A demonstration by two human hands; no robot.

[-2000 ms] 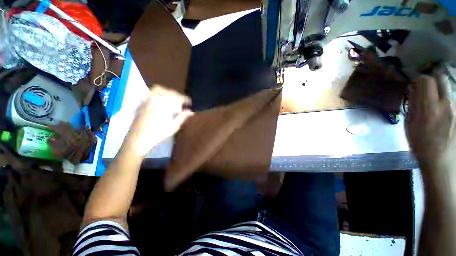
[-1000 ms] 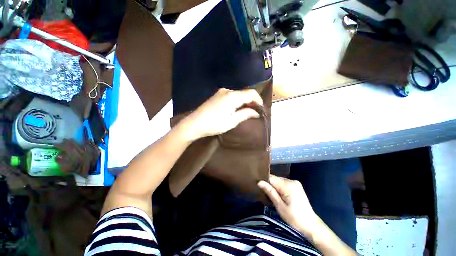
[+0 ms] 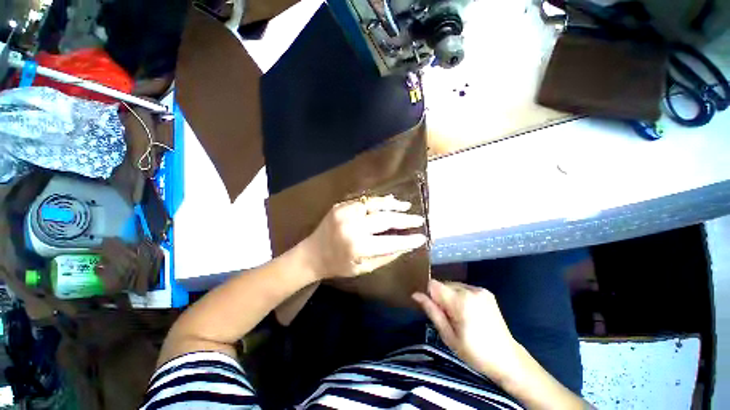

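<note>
A black panel (image 3: pixel 328 112) lies left of the needle area of the sewing machine (image 3: pixel 404 36), with a brown panel (image 3: pixel 304 220) over its near part, reaching past the table's front edge. My left hand (image 3: pixel 364 236) lies on the brown panel with its fingers pointing to the panel's right edge. My right hand (image 3: pixel 468 320) pinches the near right corner of the brown panel between thumb and fingers, at the table's front edge. The needle tip is hard to make out.
Another brown piece (image 3: pixel 216 104) lies to the left. On the right are a folded brown piece (image 3: pixel 604 80) and black-handled scissors (image 3: pixel 692 92). At the left are a grey fan-like device (image 3: pixel 64 216), a green-labelled bottle (image 3: pixel 74 276), a silvery bag (image 3: pixel 64 132) and a red bag (image 3: pixel 88 72).
My left hand has moved down and flattened onto the brown panel. My right hand came from the scissors' side to the panel's corner and stays there. The view has shifted.
</note>
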